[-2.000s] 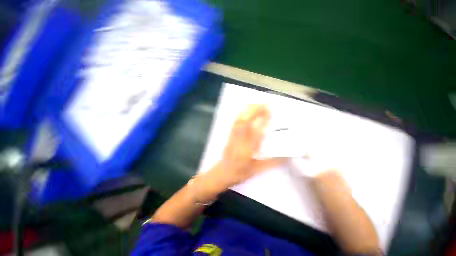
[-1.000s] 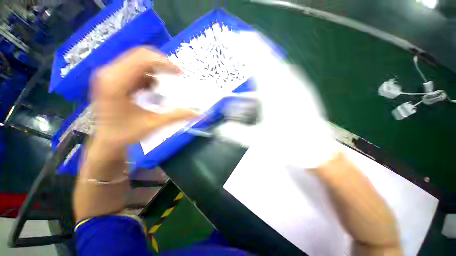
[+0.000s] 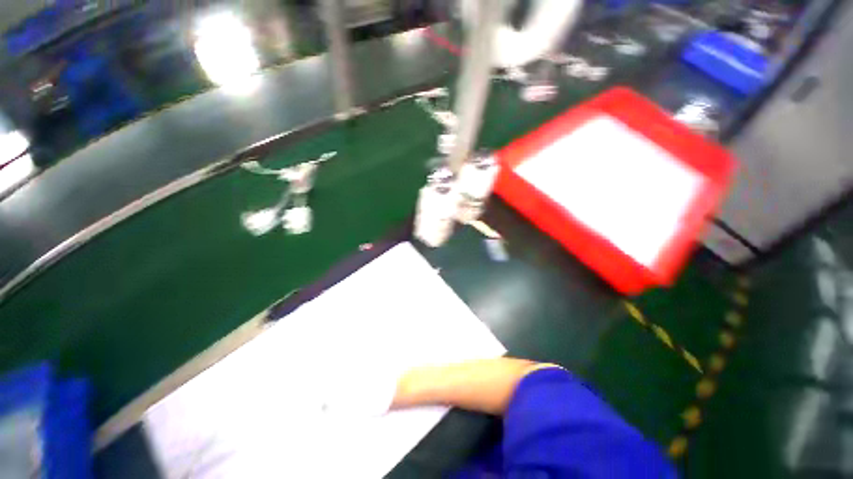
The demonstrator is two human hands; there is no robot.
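The white sheet (image 3: 309, 337) lies on the dark green bench in front of me. My right hand (image 3: 360, 391), in a thin white glove, is over the middle of the sheet, with the bare forearm and blue sleeve coming in from the lower right. The glove blends into the glare, so its fingers and anything in them cannot be made out. My left hand is not in view. A small group of white adapters with cords (image 3: 285, 201) lies on the green conveyor belt (image 3: 178, 271) beyond the sheet.
A red bin (image 3: 622, 276) with white sheet inside stands at the right. Two whitish bottles (image 3: 437, 210) stand by a grey bar (image 3: 475, 84), a small brush-like item (image 3: 494, 245) beside them. A blue bin (image 3: 70, 426) is cut off at lower left. More adapters lie farther along the belt.
The view has swung right, bringing in the red bin and bottles. My left hand has left the picture. My right hand, earlier raised and blurred near the blue bin, is now low over the sheet.
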